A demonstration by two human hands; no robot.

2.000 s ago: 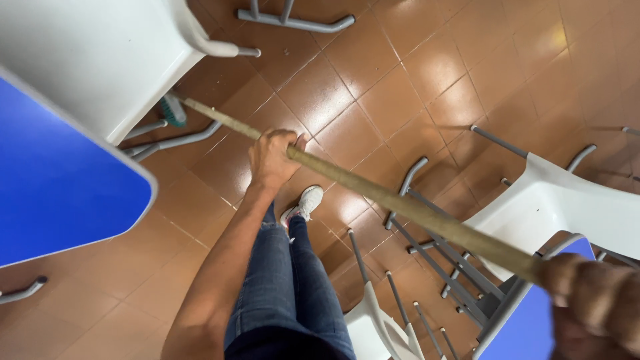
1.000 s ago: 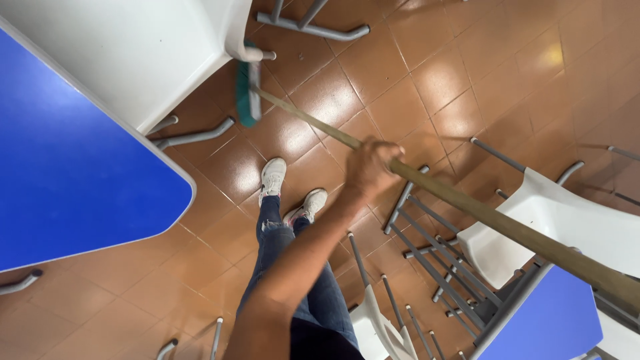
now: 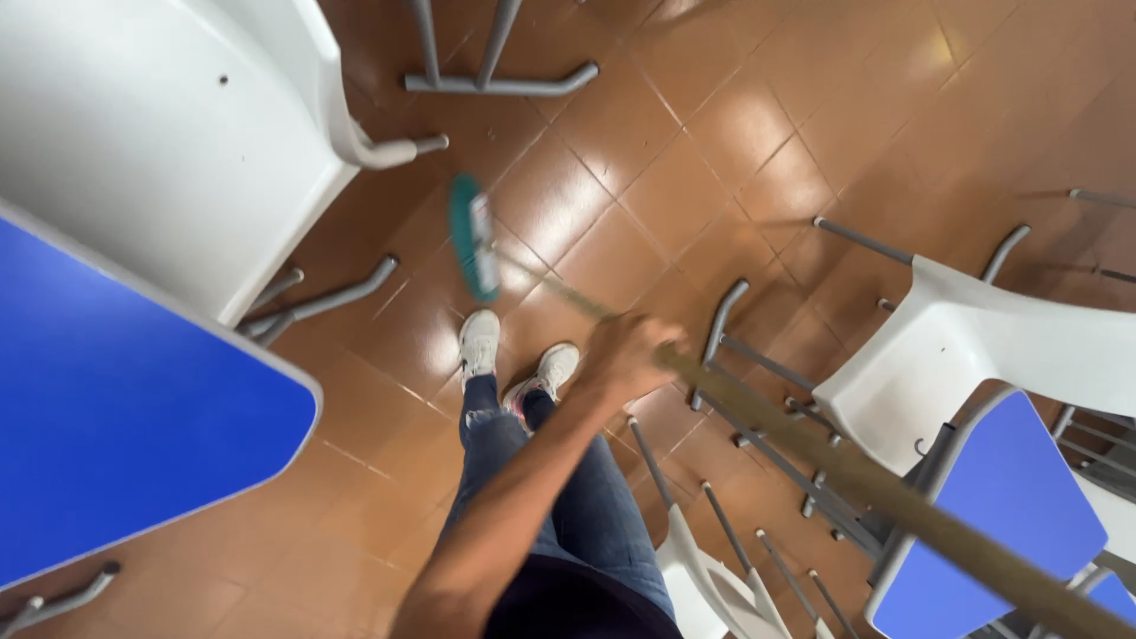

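Observation:
My left hand point(image 3: 630, 355) is closed around the wooden handle point(image 3: 821, 448) of a broom. The handle runs from the lower right edge up to the broom's green head point(image 3: 472, 238), which is at the tiled floor just above my white sneakers point(image 3: 479, 342) and bears a pale label. Some motion blur covers the broom head and my left hand. My right hand is out of view, and the handle's upper end leaves the picture at the lower right.
A blue desktop point(image 3: 133, 417) and a white plastic chair point(image 3: 169, 133) stand at the left. Another white chair point(image 3: 923, 364) and a smaller blue desktop point(image 3: 1003, 515) are at the right. Grey metal legs point(image 3: 506, 86) rest on the brown tiles; a white chair point(image 3: 701, 577) is near my legs.
The broom head has come out from beside the left chair, closer to my feet. My right hand, on the handle two seconds ago, has left the view. My left hand still holds the handle.

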